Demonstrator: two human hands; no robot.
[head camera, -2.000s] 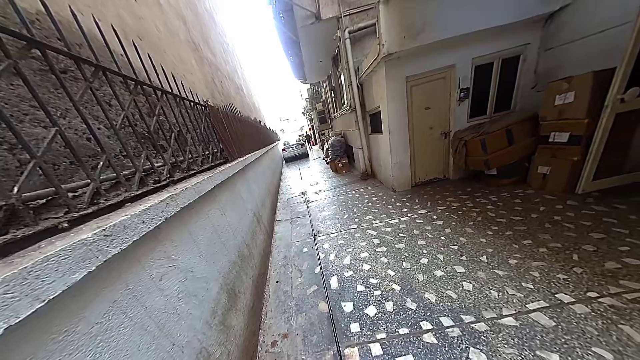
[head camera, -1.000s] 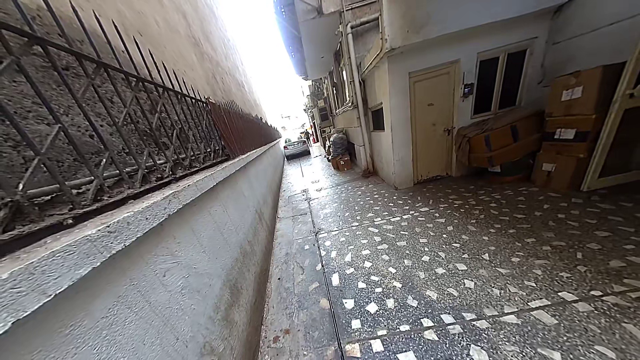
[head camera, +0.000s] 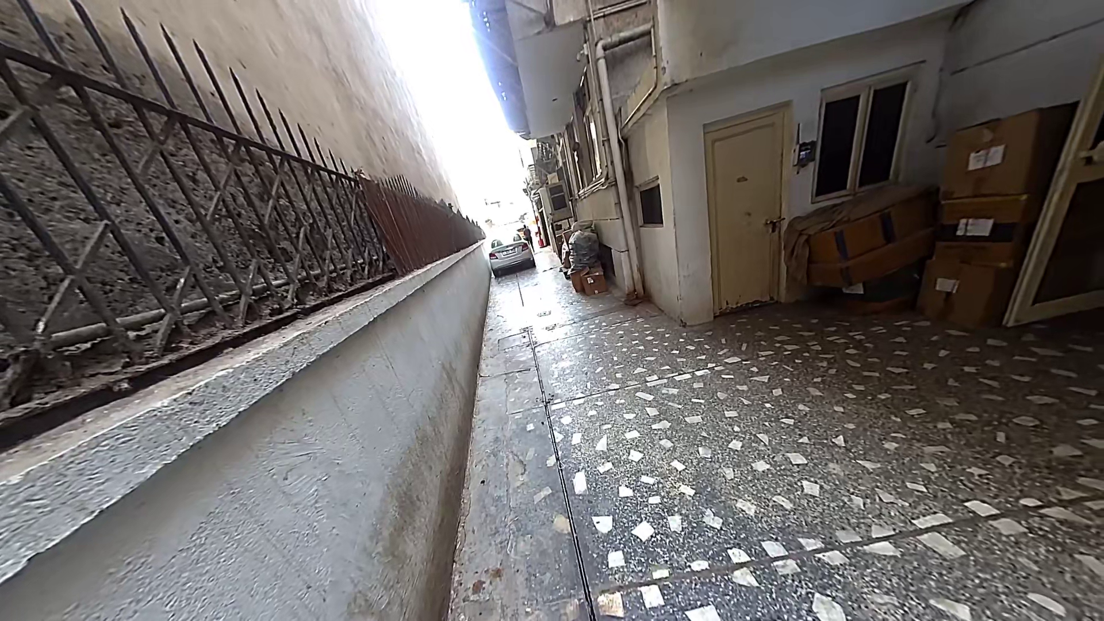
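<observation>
Neither my left hand nor my right hand shows in the head view, so what they hold or touch is hidden. Ahead lies a speckled terrazzo floor (head camera: 742, 448) with pale stone chips, crossed by dark joint lines. A low plastered wall (head camera: 285, 448) runs along the left side, topped by a spiked metal fence (head camera: 198, 190). On the right, a cream door (head camera: 746, 207) stands closed in a pale wall, beside a two-pane window (head camera: 861, 136).
Cardboard boxes (head camera: 970, 289) are stacked at the far right beside a framed door (head camera: 1056, 250). A cloth-draped carton (head camera: 871, 233) leans under the window. Farther down the passage are a bundle (head camera: 584, 248) on a brown box (head camera: 592, 281), a drainpipe (head camera: 617, 164) and a parked car (head camera: 511, 256).
</observation>
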